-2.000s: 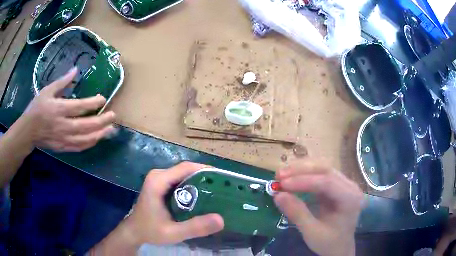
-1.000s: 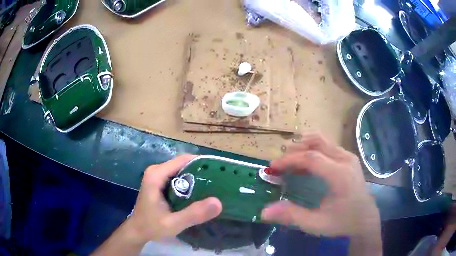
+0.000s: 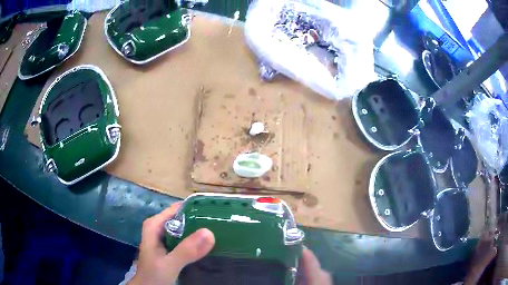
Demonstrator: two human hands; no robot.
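A glossy green car body shell (image 3: 234, 231) is held over the bench's front edge, its dark part towards me and cut off by the picture's bottom. A red-and-silver tail light piece (image 3: 269, 202) sits at its top right rim. Silver round lamps show at both side corners. My left hand (image 3: 167, 245) grips the shell's left side, thumb on the green face. My right hand (image 3: 314, 270) is at the shell's lower right, blurred and partly cut off; its grip is unclear.
A glue dish (image 3: 252, 165) and white lump (image 3: 257, 128) lie on a stained cardboard pad (image 3: 223, 106). Green shells (image 3: 81, 125) stand at left; several unfinished shells (image 3: 402, 189) lie at right. An open parts bag (image 3: 345, 61) is at the back. Part of another person's arm (image 3: 483, 259) shows at far right.
The shell is tilted, showing its top rim. My right hand has left the tail light piece and moved down. The other person's hand at left is gone. The view has shifted upward.
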